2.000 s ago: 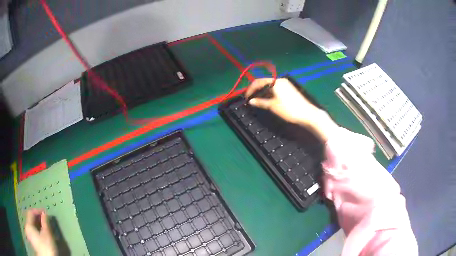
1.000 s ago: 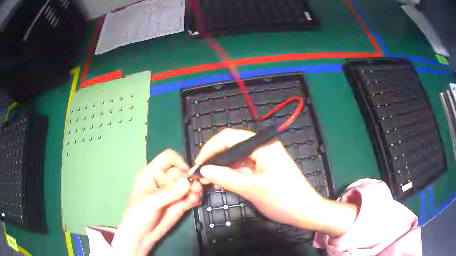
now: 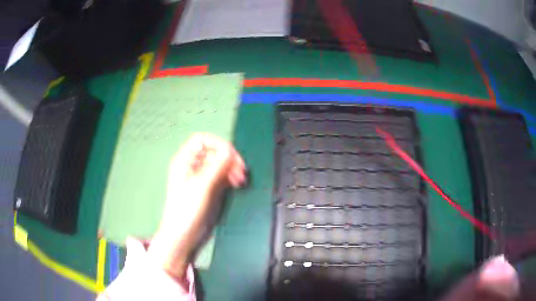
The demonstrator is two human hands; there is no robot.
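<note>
My left hand (image 3: 203, 167) is over the light green pad (image 3: 138, 188), fingers curled. Whether it holds a tiny part cannot be seen. Rows of tiny parts on the upper pad are blurred. My right hand (image 3: 498, 282) is at the lower right edge, blurred and mostly cut off. The pen is not clearly visible there. The red air hose (image 3: 435, 183) runs down over the centre black pocketed tray (image 3: 352, 176) towards the right hand. Bright dots show in the tray's lower left pockets.
A black tray stack (image 3: 53, 159) stands at the left. The right tray stack (image 3: 511, 159) is at the right edge. A rear black tray (image 3: 364, 29) and a white paper form (image 3: 232, 20) lie at the back. Red, blue and yellow tape lines the mat.
My hands, together at the pen tip a second ago, are now apart. The left is over the pad, the right at the lower right edge. The view has swung left.
</note>
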